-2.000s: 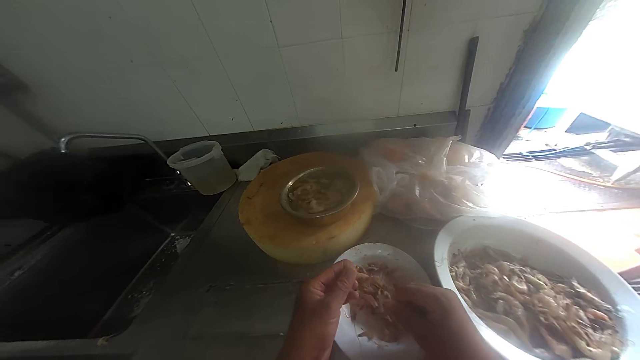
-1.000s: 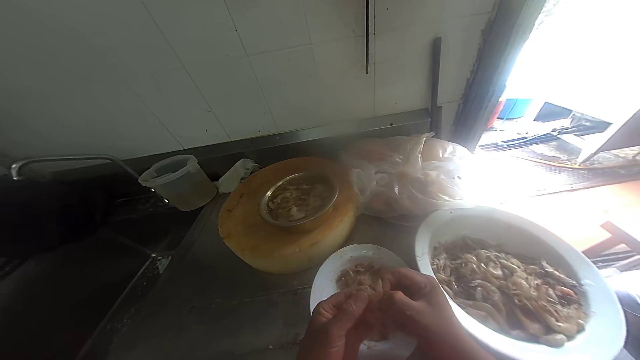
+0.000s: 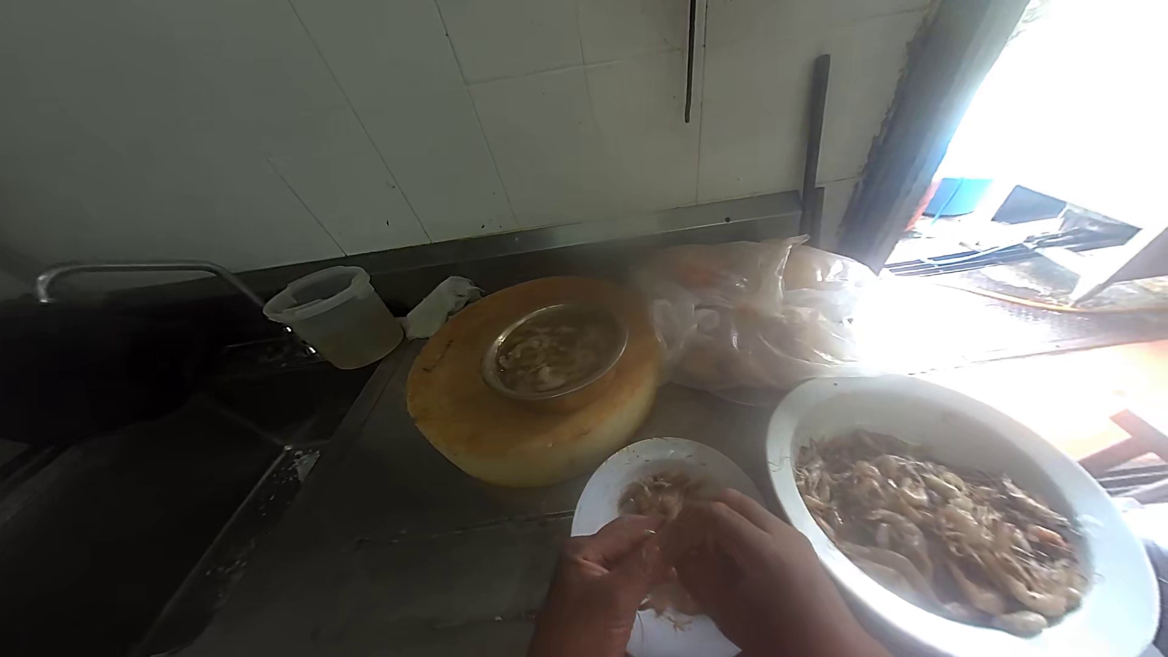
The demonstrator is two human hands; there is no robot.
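Note:
My left hand [image 3: 598, 584] and my right hand [image 3: 744, 566] meet over a white plate [image 3: 598, 497] that holds shrimp shells and heads [image 3: 659, 495]. Fingertips of both hands pinch a small, pale piece, apparently a shrimp, mostly hidden by the fingers. Right of the plate is a large white basin [image 3: 912, 397] full of raw whole shrimp [image 3: 949, 529]. Behind the plate, a metal bowl [image 3: 555, 351] with peeled shrimp in liquid rests on a thick round chopping block [image 3: 520, 447].
A clear plastic bag [image 3: 757, 319] with pale contents lies behind the basin. Left of the block stand a crumpled white cloth or bag [image 3: 440, 306] and a plastic tub of liquid [image 3: 336, 319], beside a metal faucet [image 3: 137, 267] over a dark sink. A tiled wall runs behind.
My hands have drawn together over the plate, fingertips now meeting, where two seconds ago they were farther apart. The view has shifted somewhat. Bowl, block and basin stay in place.

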